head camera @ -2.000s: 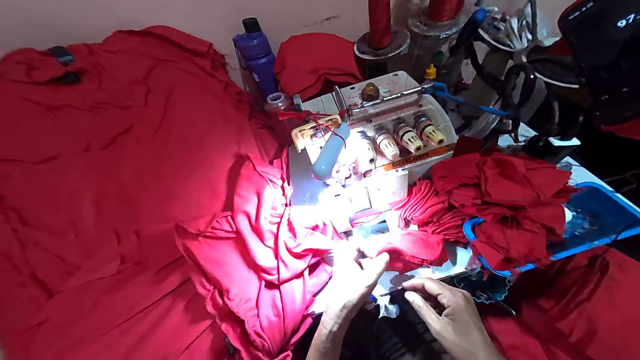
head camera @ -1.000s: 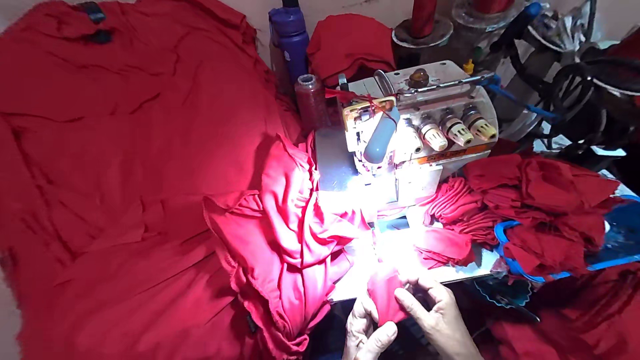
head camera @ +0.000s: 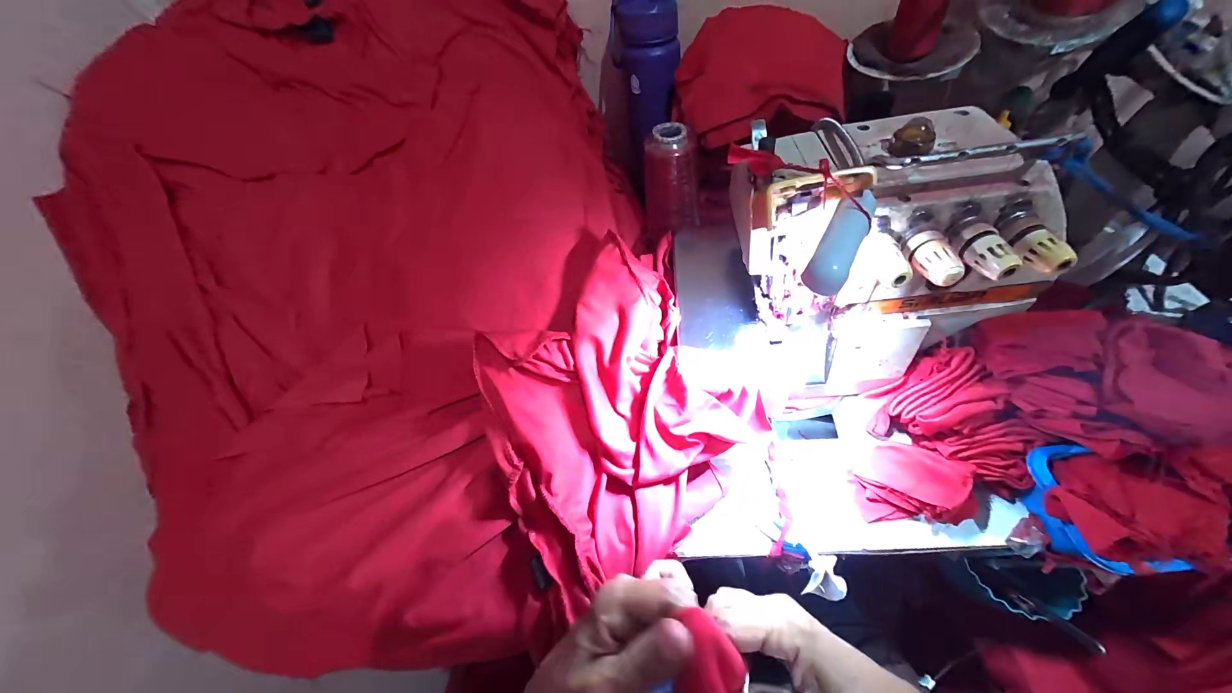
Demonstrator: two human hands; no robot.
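Near the bottom edge of the view, my left hand [head camera: 626,630] and my right hand [head camera: 765,626] grip a small piece of red fabric [head camera: 710,653] between them, in front of the table's edge. Behind them stands an overlock sewing machine [head camera: 905,221], its needle area brightly lit. A gathered red garment piece [head camera: 626,414] lies to the left of the machine's bed, just beyond my left hand. Small folded red pieces [head camera: 919,476] rest on the white table [head camera: 818,520], with a stack of red cut pieces [head camera: 948,395] beside them. The fingertips are partly hidden.
A large pile of red fabric [head camera: 337,289] fills the left. A purple bottle [head camera: 647,77] and a thread cone [head camera: 671,178] stand behind the machine's left side. More red pieces lie in a blue-rimmed tray [head camera: 1044,496] at right. Thread spools [head camera: 912,43] stand at the back.
Both hands have moved down and away from the machine's bed to below the table's front edge, the red piece held between them. The view has shifted.
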